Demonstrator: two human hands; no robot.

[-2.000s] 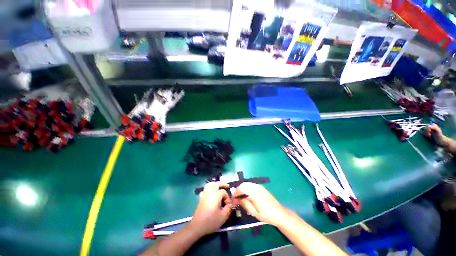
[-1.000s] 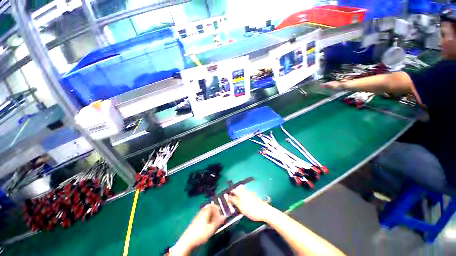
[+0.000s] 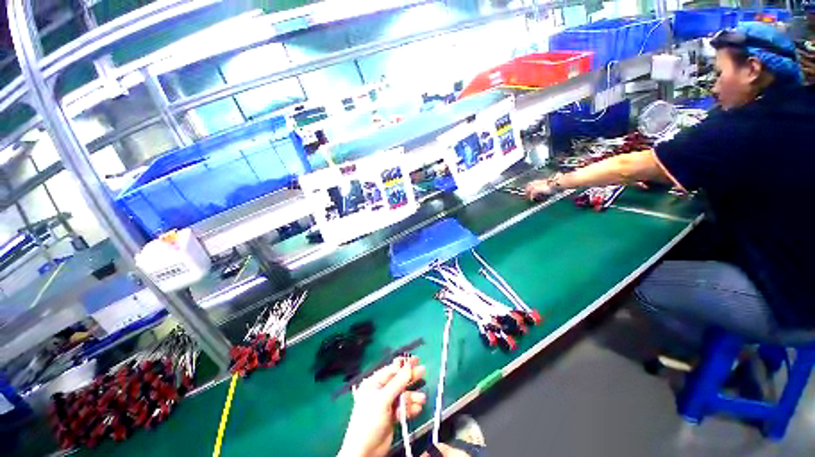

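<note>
My left hand (image 3: 380, 403) is raised over the bench's front part, fingers pinched at the end of one white lead of a wire harness (image 3: 442, 375). The other white lead stands up free to its right. My right hand (image 3: 449, 451) is mostly cut off by the bottom edge, at the lower end of the leads, where a dark part shows. The harness's connector is not clearly visible. A loose heap of small black parts (image 3: 343, 350) lies beyond my left hand. Black tape (image 3: 407, 349) on the bench is partly hidden by that hand.
A harness bundle (image 3: 483, 308) lies to the right, touching or near a blue tray (image 3: 433, 247). Red-and-black harness piles (image 3: 125, 402) lie at left, past a yellow line (image 3: 227, 415) and metal post (image 3: 170, 303). A person (image 3: 733, 196) sits at right, one arm stretched over the bench.
The view has swung right and up. My hands have come off the taped template, with the leads lifted. My right hand has moved down to the picture's edge. The other person shows more fully.
</note>
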